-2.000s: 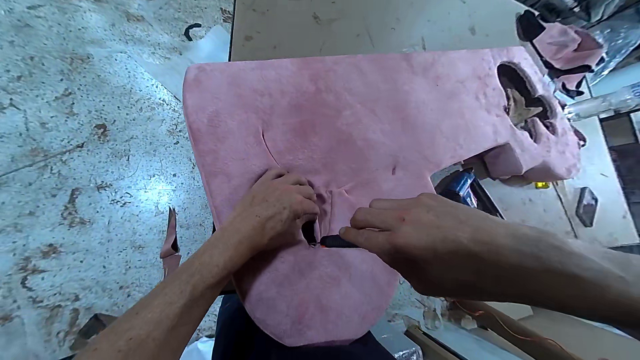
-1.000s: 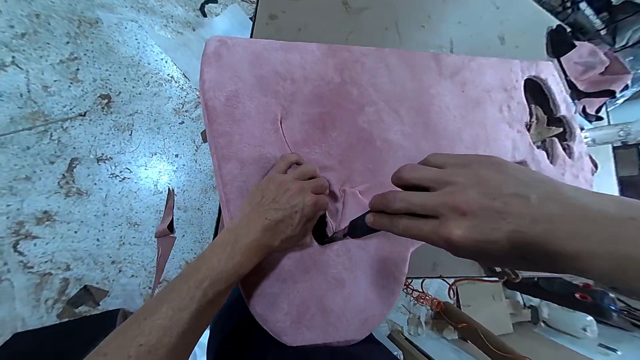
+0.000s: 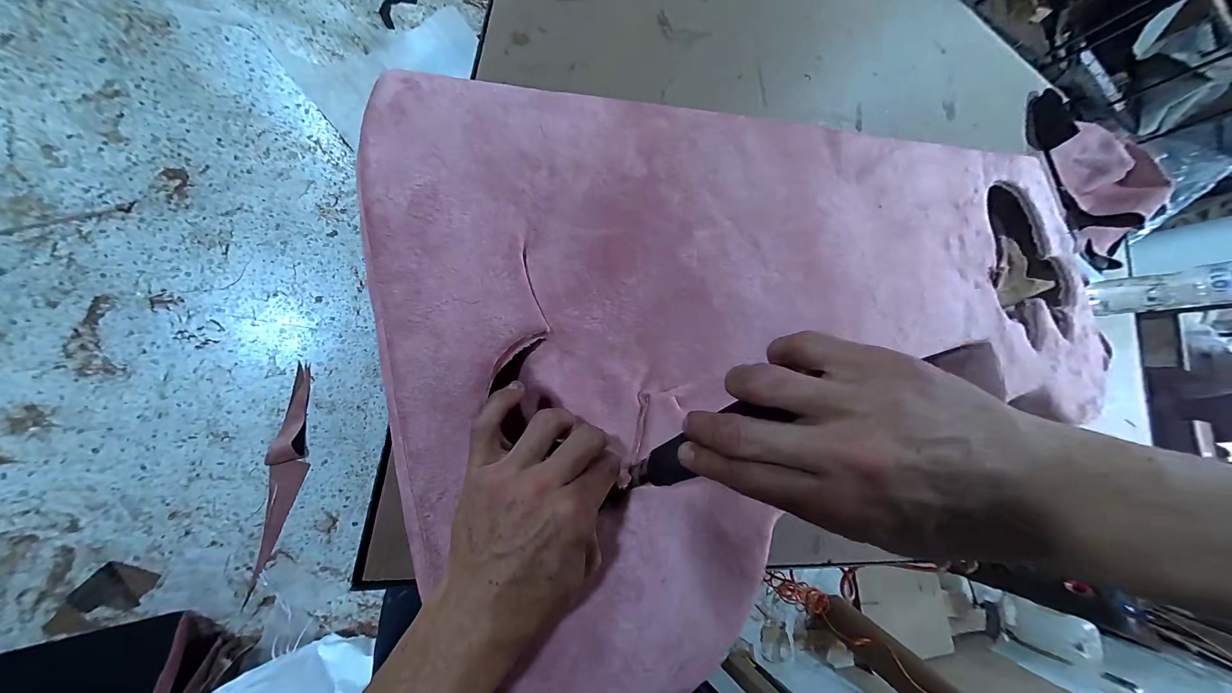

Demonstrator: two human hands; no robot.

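Observation:
A large panel covered in pink plush fabric (image 3: 712, 231) lies over a grey-topped table. It has a thin curved slit and a dark curved opening at left, and a larger hole at its right end. My left hand (image 3: 539, 500) rests on the panel, its fingertips curled at the edge of the dark opening. My right hand (image 3: 818, 433) is closed around a dark-handled tool (image 3: 669, 462), whose tip meets the fabric just right of my left fingers. The tip is small, so its kind is not clear.
Grey table (image 3: 770, 58) shows behind the panel. A pink fabric scrap (image 3: 287, 462) lies on the speckled floor (image 3: 192, 241) at left. More pink and black scraps (image 3: 1107, 173) are at the upper right. An orange cord (image 3: 804, 592) and a cardboard tube (image 3: 876, 645) sit at lower right.
My left fingers have shifted along the dark opening, so more of its upper curve shows. The tool stays in my right hand at the fabric.

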